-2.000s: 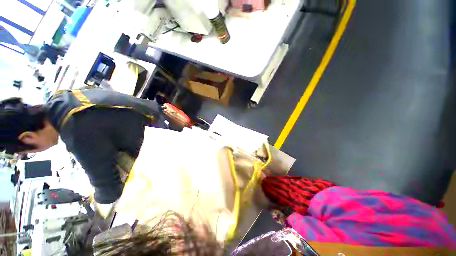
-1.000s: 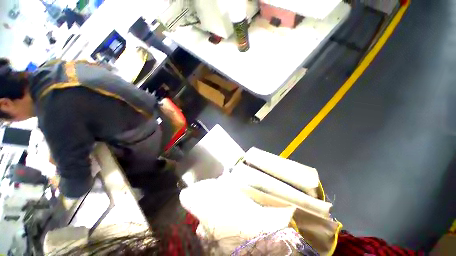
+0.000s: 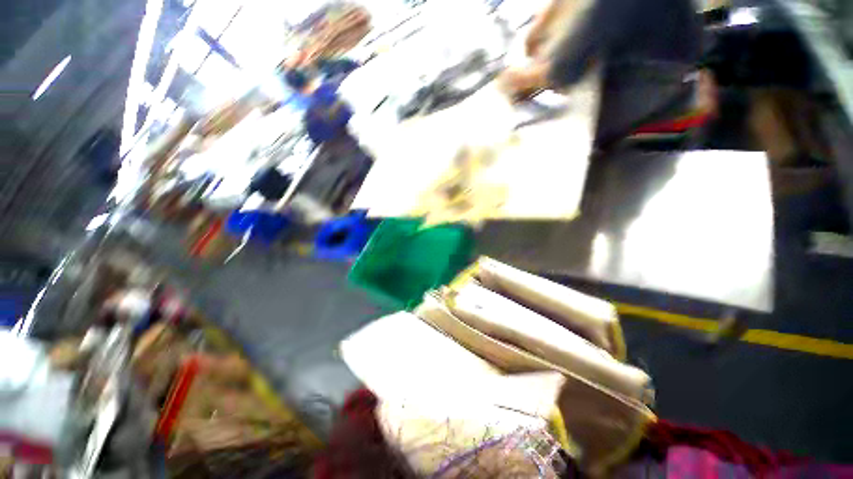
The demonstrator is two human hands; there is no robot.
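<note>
A folded stack of off-white bag panels (image 3: 468, 374) with yellow edge tape lies close in front of me at the bottom centre, held against my body. Red and black sleeve covers show on both sides of it, the left one at its left edge and the right one at the lower right. Both of my hands are hidden by the panels or lie outside the picture. The picture is blurred.
A green plastic crate (image 3: 412, 262) stands beyond the panels, with blue crates (image 3: 342, 236) to its left. A white worktable (image 3: 533, 178) holds beige pieces; a person works there. A white board (image 3: 697, 229) is at right. Brown cartons (image 3: 220, 412) are at lower left beside a yellow floor line.
The view has swung left, bringing the green crate, blue crates and cartons into view. The person and table now show at upper right. The panels remain in front of me.
</note>
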